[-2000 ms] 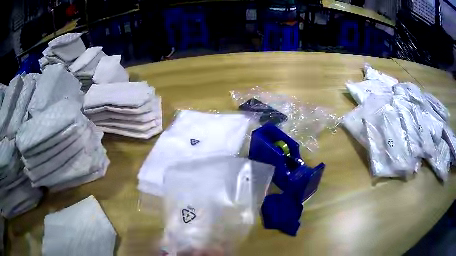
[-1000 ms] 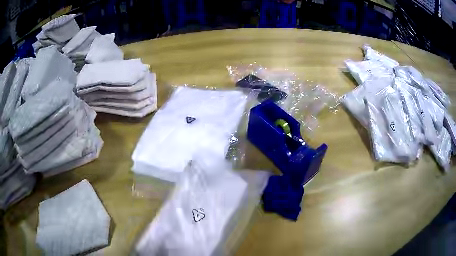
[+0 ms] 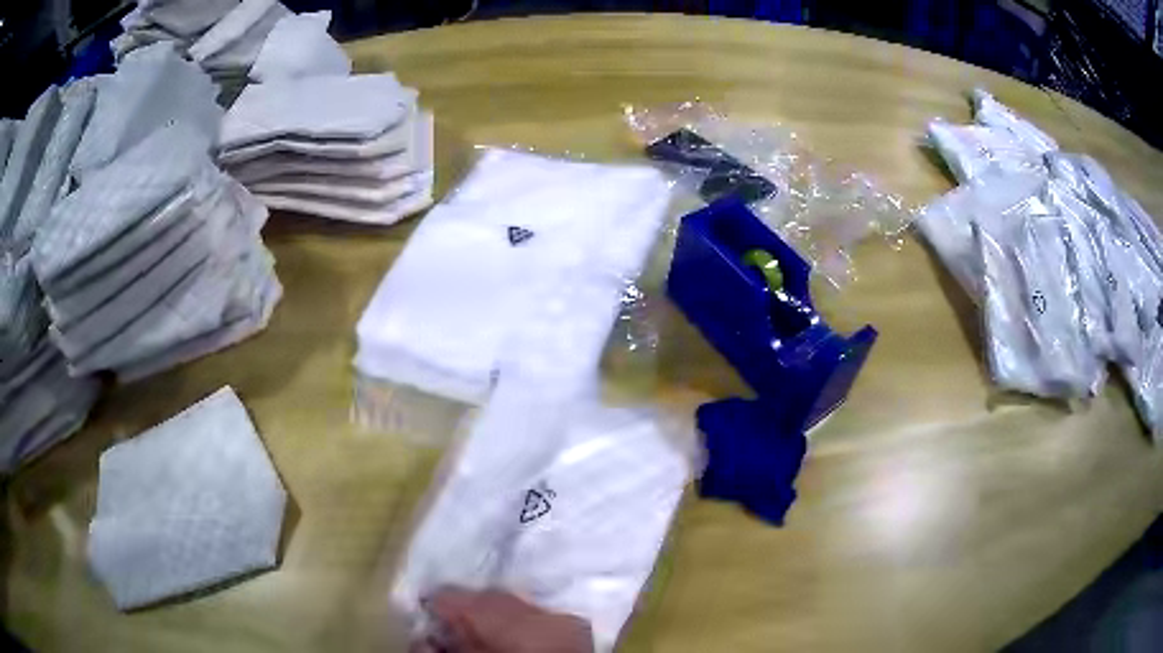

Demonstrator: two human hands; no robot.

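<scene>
A clear polybag (image 3: pixel 580 510) with a triangle mark lies at the bottom centre, looking white and blurred; a white piece seems to be inside. My right hand (image 3: pixel 510 625), cut off by the bottom edge, has its fingers closed on the bag's near end; it seems to be the right by its direction. My left hand is not visible. The bag's far end overlaps the stack of empty polybags (image 3: pixel 510 281). The blue tape dispenser (image 3: pixel 753 306) stands right of the stack. A single quilted piece (image 3: pixel 189 504) lies flat at the lower left.
Stacks of folded quilted pieces (image 3: pixel 153 255) stand at the left. Packed bags (image 3: pixel 1046 268) are heaped at the right. A dark flat object (image 3: pixel 709 166) lies in crumpled clear film (image 3: pixel 835 191) behind the dispenser. A dark-blue piece (image 3: pixel 750 459) lies before the dispenser on the curved wooden table (image 3: pixel 969 549).
The view has tilted down. The bag, earlier held up and see-through at its right side, now lies lower and looks white. Fingers show more fully at its near end.
</scene>
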